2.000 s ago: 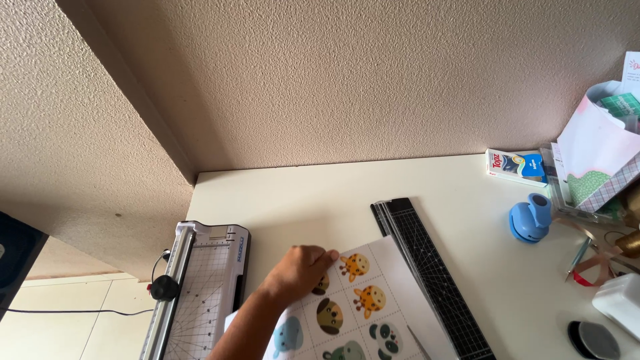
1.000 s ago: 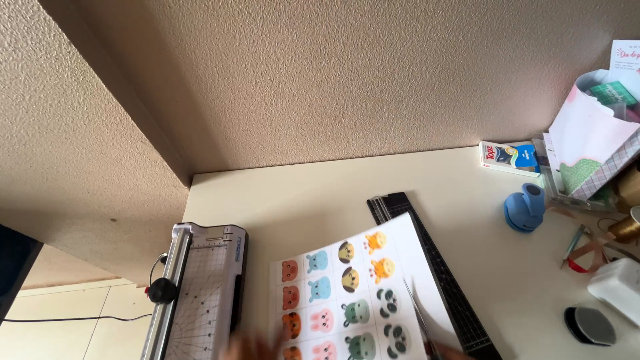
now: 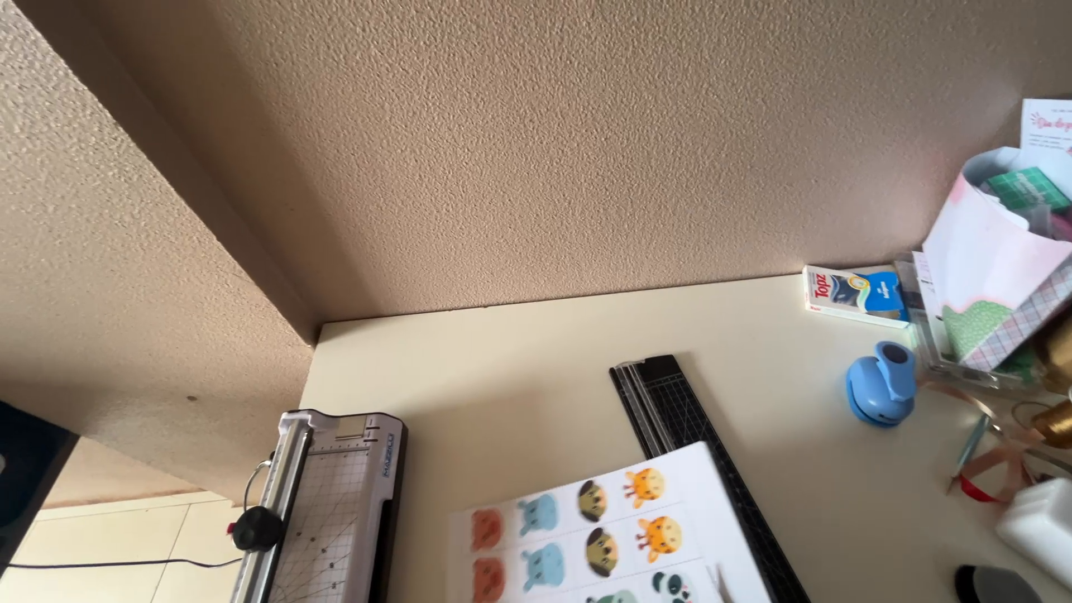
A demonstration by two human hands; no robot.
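Neither of my hands shows in the frame of now. A white sheet (image 3: 620, 540) printed with rows of coloured animal faces lies at the lower middle, its lower part cut off by the frame's edge. Its right side overlaps a black paper trimmer (image 3: 670, 394) that lies at a slant on the white table (image 3: 469, 368). The pale tip of a thin pointed tool (image 3: 720, 582) rests over the sheet's lower right; what holds it is hidden. At the left stands a white and grey rotary paper trimmer (image 3: 335, 502) with a black knob (image 3: 257, 528) on its rail.
At the right are a blue craft punch (image 3: 881, 385), a small box (image 3: 854, 295), a pink paper holder (image 3: 997, 251) with packets, ribbon (image 3: 1005, 469) and a white block-like object (image 3: 1038, 519). The textured wall (image 3: 569, 151) borders the table's far edge. A cable (image 3: 126, 564) runs at the lower left.
The hand that held the sheet's top edge two seconds ago has left the view. The sheet, turned differently then, has more rows of faces showing one second ago and now sits lower in view.
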